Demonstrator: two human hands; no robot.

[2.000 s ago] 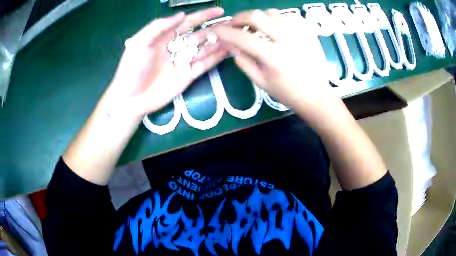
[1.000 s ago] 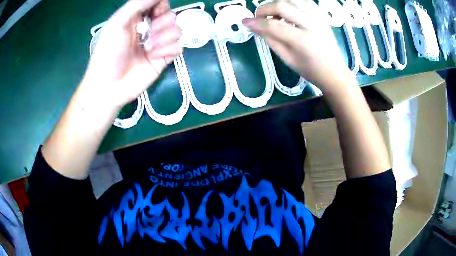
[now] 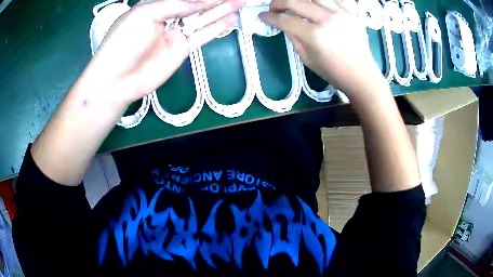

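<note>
Several white loop-shaped housings [image 3: 229,105] lie in a row on the green bench, disc ends away from me, open loops towards me. My left hand [image 3: 157,48] is palm up over the left housings, with small white inserts [image 3: 174,25] on the palm near the finger bases. My right hand [image 3: 324,43] is over the disc end [image 3: 262,24] of a middle housing, fingers bent down. Its fingertips are overexposed, so whether they pinch an insert cannot be told. The hands hide several disc ends.
More housings [image 3: 434,48] stand at the right of the row, with stacked housings [image 3: 461,46] beyond them. Clear plastic [image 3: 482,21] lies at the far right. An open carton [image 3: 454,135] with white contents is below the bench's front edge, at right.
Since one second ago my left hand has opened from curled fingers and its fingers reach right, towards my right hand. My right hand stays over the middle discs. The view has shifted slightly.
</note>
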